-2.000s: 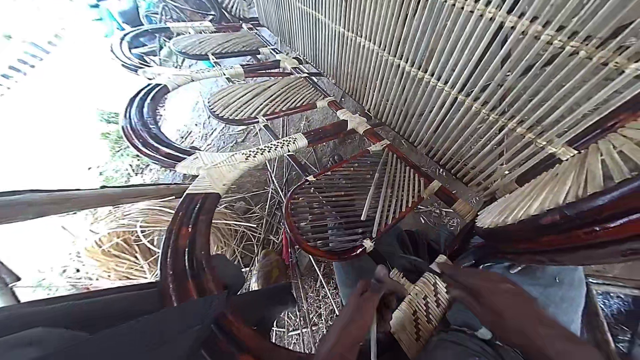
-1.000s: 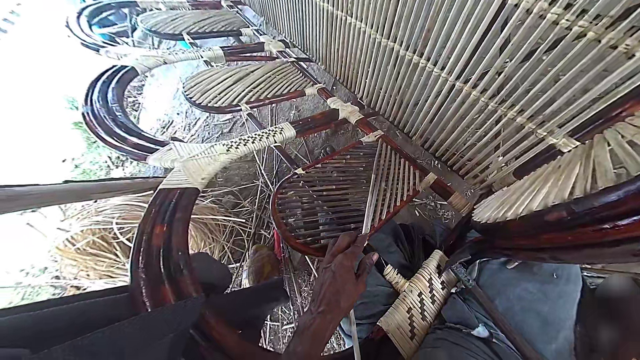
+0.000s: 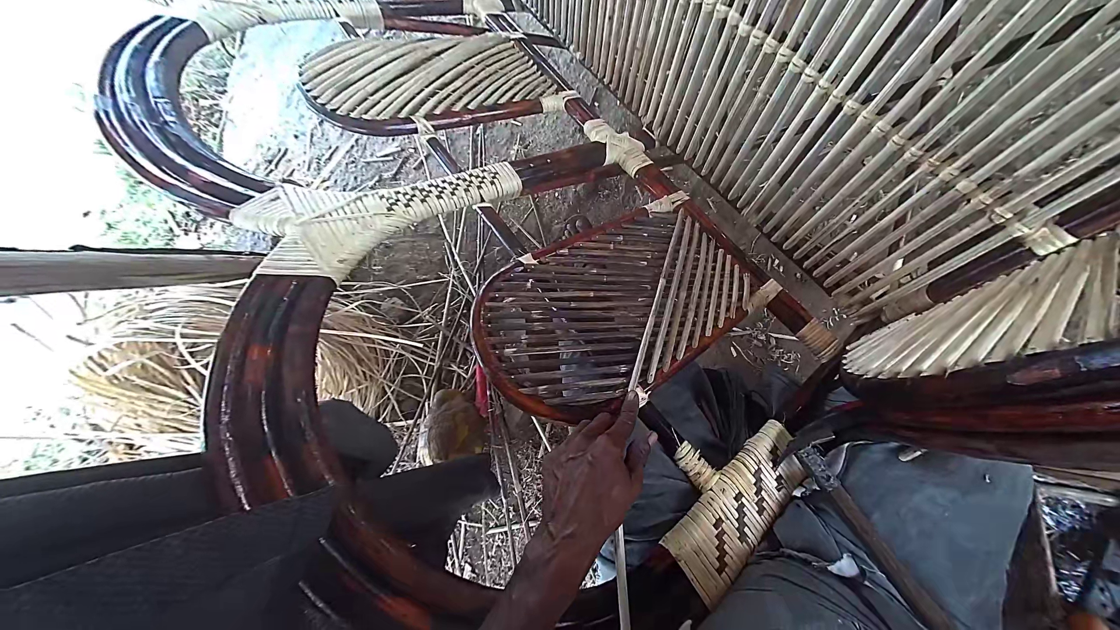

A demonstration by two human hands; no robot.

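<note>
My left hand (image 3: 591, 481) pinches a pale cane strip (image 3: 620, 573) at the lower rim of a rounded, dark-stained cane panel (image 3: 569, 319). Dark slats cross this panel, and pale strips (image 3: 700, 280) run diagonally over its right part. The strip hangs down below my fingers. Right of my hand, a cane binding with a dark stepped pattern (image 3: 735, 507) wraps a frame pole. My right hand is out of view.
A dark curved cane arm (image 3: 262, 394) with a woven pale joint (image 3: 332, 223) stands at left. Pale parallel slats (image 3: 770, 114) fill the upper right. A hammer-like tool (image 3: 875, 534) lies across dark cloth at lower right. Loose cane strips (image 3: 149, 376) are heaped on the ground.
Both hands were at the patterned binding two seconds ago. My left hand has since moved to the rounded panel's lower rim, and my right hand has left the view.
</note>
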